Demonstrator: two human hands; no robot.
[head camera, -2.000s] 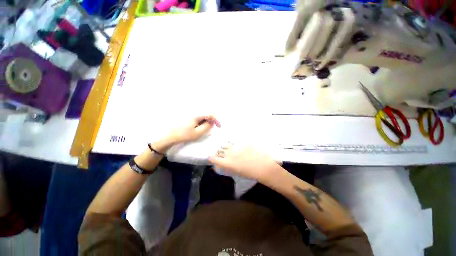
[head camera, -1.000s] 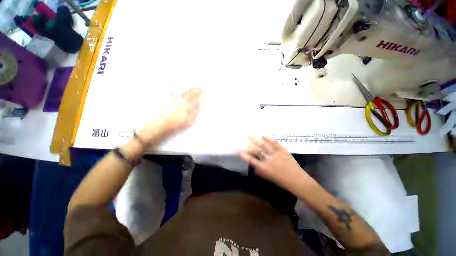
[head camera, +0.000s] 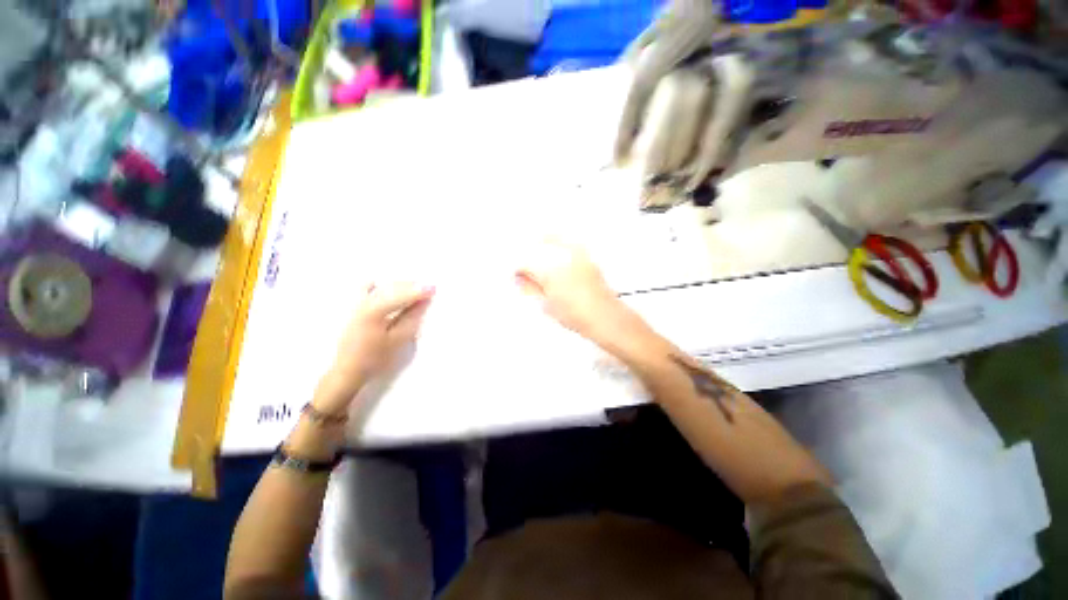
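Observation:
My left hand (head camera: 392, 322) is over the white table (head camera: 351, 176), left of the middle, fingers curled with thumb and fingertips close together. My right hand (head camera: 568, 287) is over the table to its right, fingers pointing left and blurred. White cloth blends into the white table, so I cannot tell its edges or whether either hand grips it. The cream sewing machine (head camera: 808, 129) stands at the upper right, its needle area beyond my right hand.
Red and yellow scissors (head camera: 892, 277) lie right of the needle area, with a second pair (head camera: 984, 258) farther right. Yellow tape (head camera: 240, 275) edges the table's left. A purple device (head camera: 111, 305) is far left. A green basket (head camera: 426, 53) stands at the back. White fabric (head camera: 925, 481) hangs low right.
The view has shifted and tilted. Both hands have moved; my right hand has gone from the front edge farther in over the table, and my left hand's fingers are now curled.

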